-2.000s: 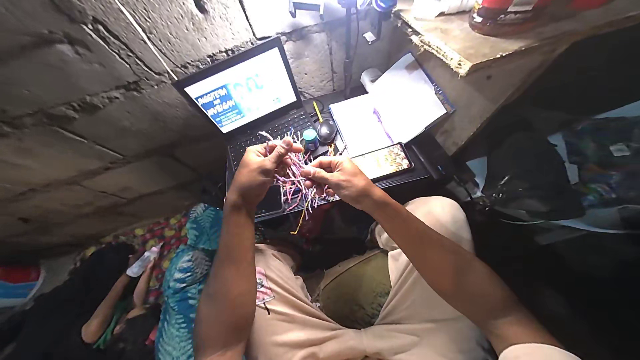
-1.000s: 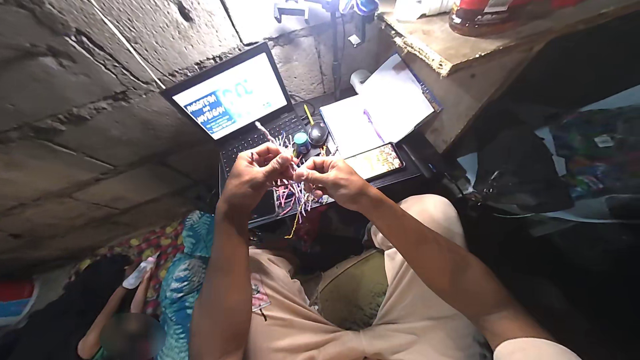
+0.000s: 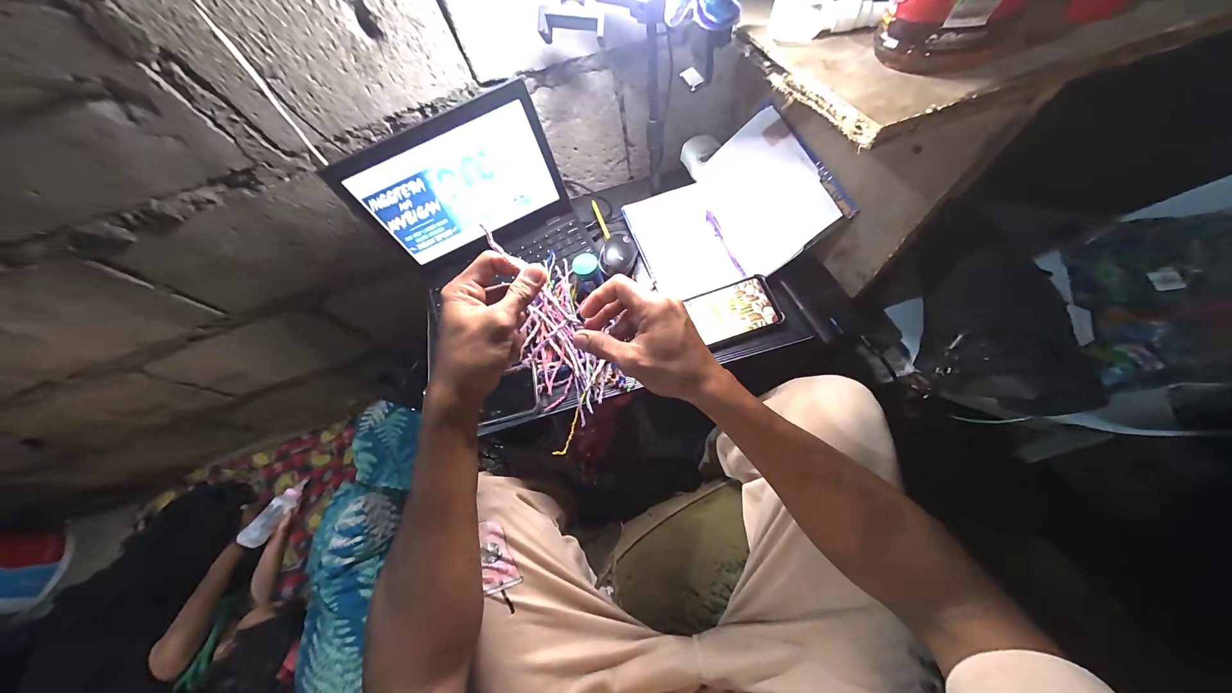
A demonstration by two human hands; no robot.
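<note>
Between my hands lies a tangled bundle of pink, purple and white twisted strands (image 3: 563, 351), spread over the front of an open laptop (image 3: 462, 178). My left hand (image 3: 496, 308) pinches a pale twisted strand (image 3: 494, 243) between thumb and fingers, its end poking up in front of the screen. My right hand (image 3: 645, 332) is at the right side of the bundle, its thumb and fingers apart; whether a thin strand touches its fingertips cannot be told. A yellow strand end (image 3: 568, 445) hangs over the laptop's front edge.
Behind the bundle are a teal-lidded jar (image 3: 585, 268) and a black mouse (image 3: 618, 254). An open notebook (image 3: 674, 245) with a purple pen and a lit phone (image 3: 733, 310) lie to the right. A rough wooden tabletop (image 3: 924, 106) juts in above. Another person's arms (image 3: 207, 597) show lower left.
My right hand has moved away from my left hand, and its fingers have spread. Earlier the fingertips of both hands were close together over the strands.
</note>
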